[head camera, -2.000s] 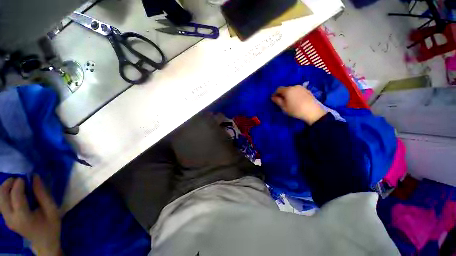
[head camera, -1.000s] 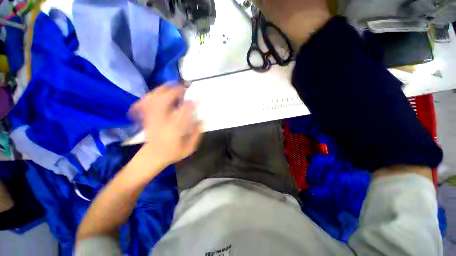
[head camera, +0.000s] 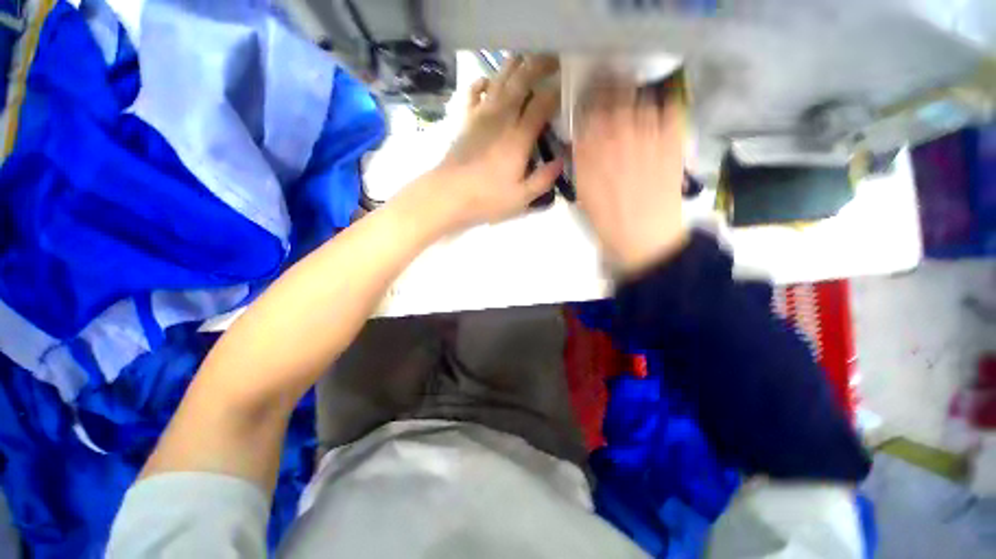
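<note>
My left hand (head camera: 502, 147) reaches over the white machine table (head camera: 481, 262), fingers spread, its thumb beside a dark handle of the shears (head camera: 550, 158). My right hand (head camera: 628, 164) is close beside it, palm down and blurred, its fingertips under the machine head (head camera: 808, 66). The rest of the shears is hidden by the hands; whether either hand grips anything cannot be seen. The royal-blue garment piece (head camera: 164, 207) with its pale blue-grey panel (head camera: 213, 87) lies bunched at the left of the table. No hand touches it.
A black rectangular block (head camera: 789, 188) lies right of my right hand. The needle area (head camera: 421, 71) is left of my left hand. A red basket (head camera: 821, 322) with blue cloth (head camera: 655, 448) is below the table at right. More blue cloth (head camera: 66, 448) hangs at left.
My left hand has moved from the garment's edge up and right to the shears. My right hand has come down beside it. The machine head covers more of the view.
</note>
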